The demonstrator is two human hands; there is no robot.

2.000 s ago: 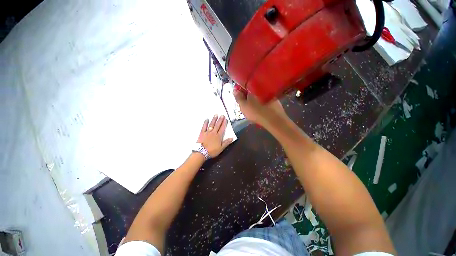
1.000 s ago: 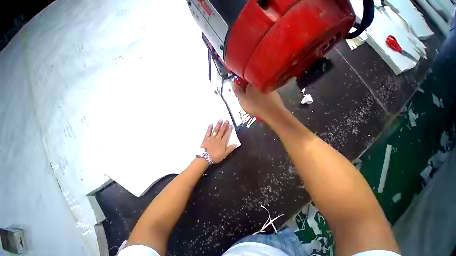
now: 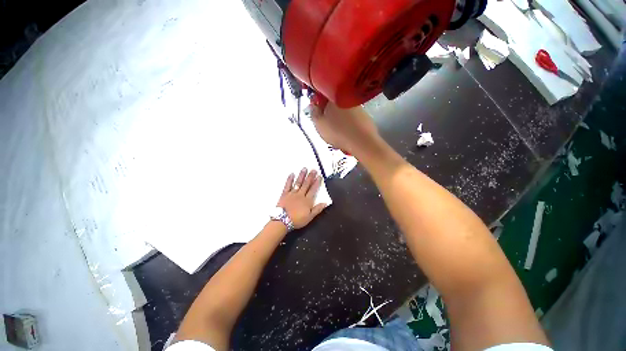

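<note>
The red cutting machine (image 3: 364, 48) fills the upper middle of the view, over the right edge of the white fabric lay (image 3: 199, 137). My right hand (image 3: 340, 127) is closed on the red machine handle (image 3: 318, 100) below the motor. A dark cut line runs down through the lay from the machine to the lay's near edge. My left hand (image 3: 300, 200) lies flat with fingers spread on the lay's near corner, left of the cut, holding nothing. The blade and base plate are mostly hidden or washed out by glare.
Red-handled scissors (image 3: 546, 62) lie on white cut pieces (image 3: 528, 51) at upper right. A white scrap (image 3: 425, 139) and thin strips (image 3: 371, 307) lie on the dark table (image 3: 473, 130). A small grey box (image 3: 22, 330) sits at lower left. Scraps litter the green floor (image 3: 525, 236).
The machine has moved up and left in view, with my right hand on its handle. The dark cut line shows longer. My left hand has stayed on the near corner.
</note>
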